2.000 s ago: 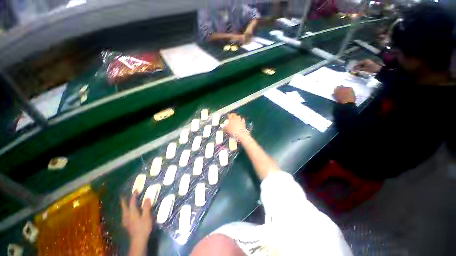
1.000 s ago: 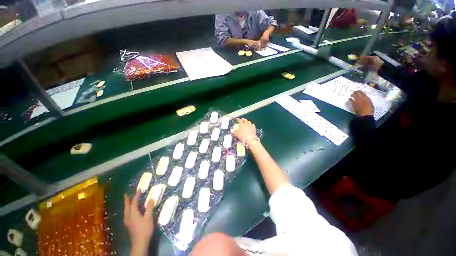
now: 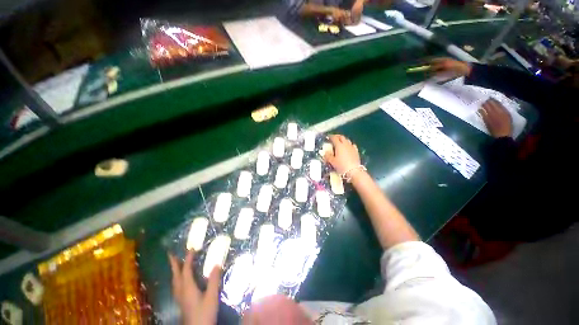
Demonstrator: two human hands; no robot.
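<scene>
A clear blister tray (image 3: 251, 202) lies on the dark green bench, with rows of pale oval covers (image 3: 244, 223) in it. Strong glare hides its near end. My left hand (image 3: 193, 289) is at the tray's near left corner, fingers apart, fingertips at the lower ends of two covers; whether it grips one cannot be told. My right hand (image 3: 343, 154) is at the far right corner, fingers bent over a pale cover (image 3: 327, 150) at the tray's edge. Whether it holds this cover cannot be told.
An orange strip bundle (image 3: 95, 279) and cream housings (image 3: 32, 287) lie at left. The green conveyor (image 3: 190, 136) carries scattered units beyond the pale rail. Label sheets (image 3: 432, 138) lie at right beside a worker in dark clothing, whose one arm reaches over the belt. Another worker's hands show across the belt.
The view has shifted, and glare now covers the tray's near end. The units on the belt sit farther right. The neighbouring worker's arm now reaches over the belt. My hands stay at the same tray corners.
</scene>
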